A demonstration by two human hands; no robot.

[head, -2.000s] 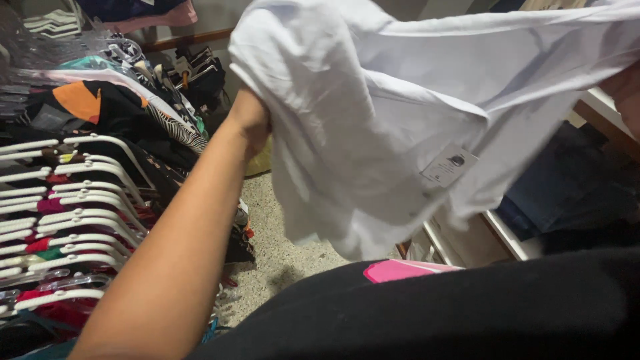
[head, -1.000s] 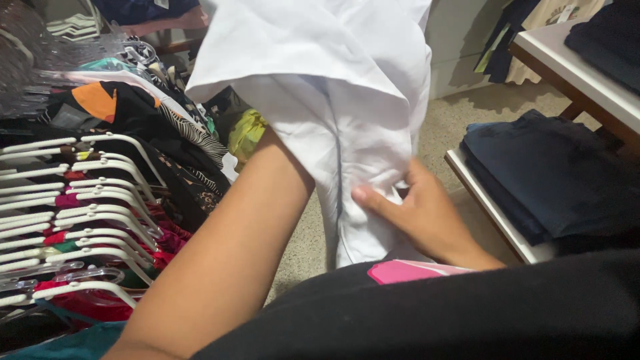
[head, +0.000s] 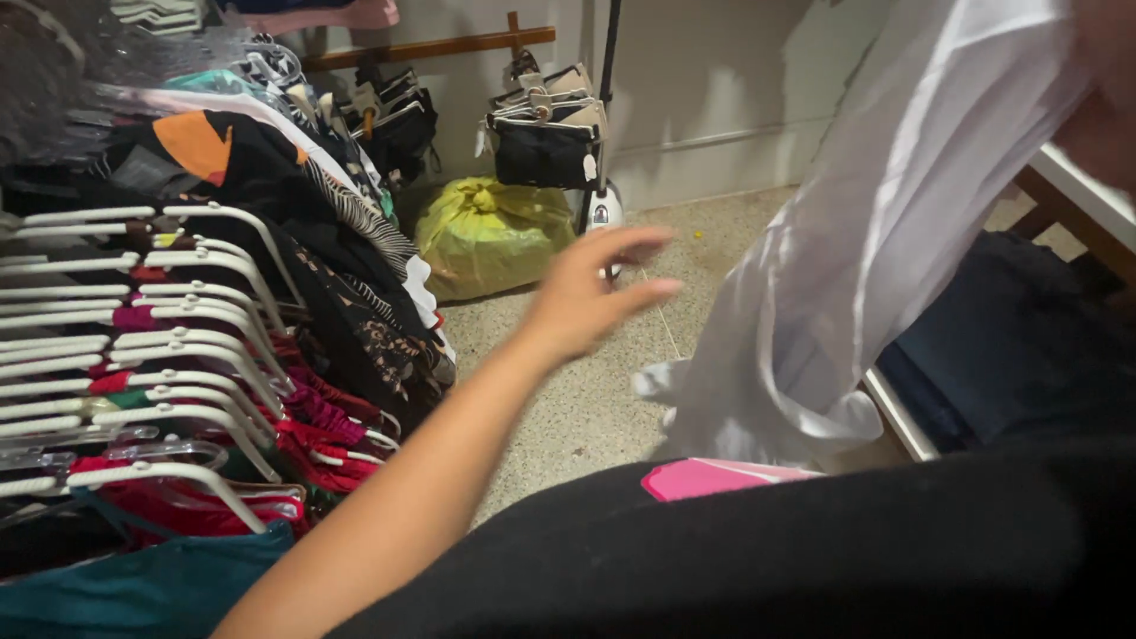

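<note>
My left hand (head: 599, 288) reaches over the speckled floor with its fingers apart and nothing in them; it is a little blurred. To its right hangs a white cloth garment (head: 852, 231), its lower end loose and twisted. At the upper right edge of the view, my right hand (head: 1100, 98) is a dark blur against the garment's upper part. Its fingers cannot be made out, so its hold on the cloth is not clear.
Clothes on white hangers (head: 204, 355) fill the left side. A tied yellow plastic bag (head: 493, 240) lies on the floor by the wall, below black garments on hangers (head: 543, 151). Dark folded clothes (head: 1003, 346) lie on a white-edged shelf (head: 901, 417) at the right.
The white garment has moved to the right. My left hand, under the cloth a second ago, is now out of it with nothing held. My right hand has risen to the upper right.
</note>
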